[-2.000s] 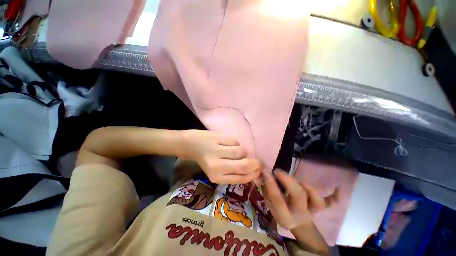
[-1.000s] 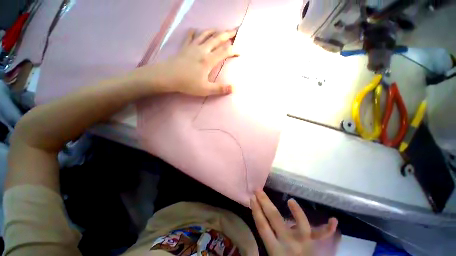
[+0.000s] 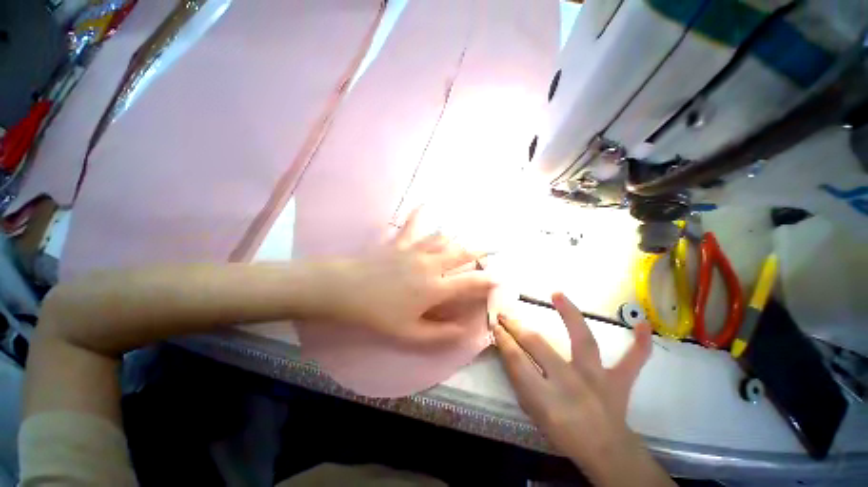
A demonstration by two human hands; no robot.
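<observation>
The pink garment piece (image 3: 371, 357) lies on the white machine table below the lamp glare, with a thin dark seam line running down it. My left hand (image 3: 409, 285) lies on the cloth, fingers spread towards the right. My right hand (image 3: 571, 380) is at the piece's right edge; its index finger touches the cloth there, thumb and other fingers apart. The two hands nearly meet. The white sewing machine head (image 3: 685, 86) stands at the upper right. The needle area is partly lost in glare.
A stack of pink panels (image 3: 200, 152) lies left of the piece. Right of the needle lie yellow-handled (image 3: 666, 295) and red-handled snips (image 3: 719, 290), a yellow stick tool (image 3: 757, 304), a black flat case (image 3: 799, 380) and two bobbins (image 3: 630, 312). Red handles (image 3: 24, 133) show far left.
The pink piece has come up from my lap onto the table. My left hand has moved down and right over it; my right hand has come up onto the table. The view has shifted towards the machine.
</observation>
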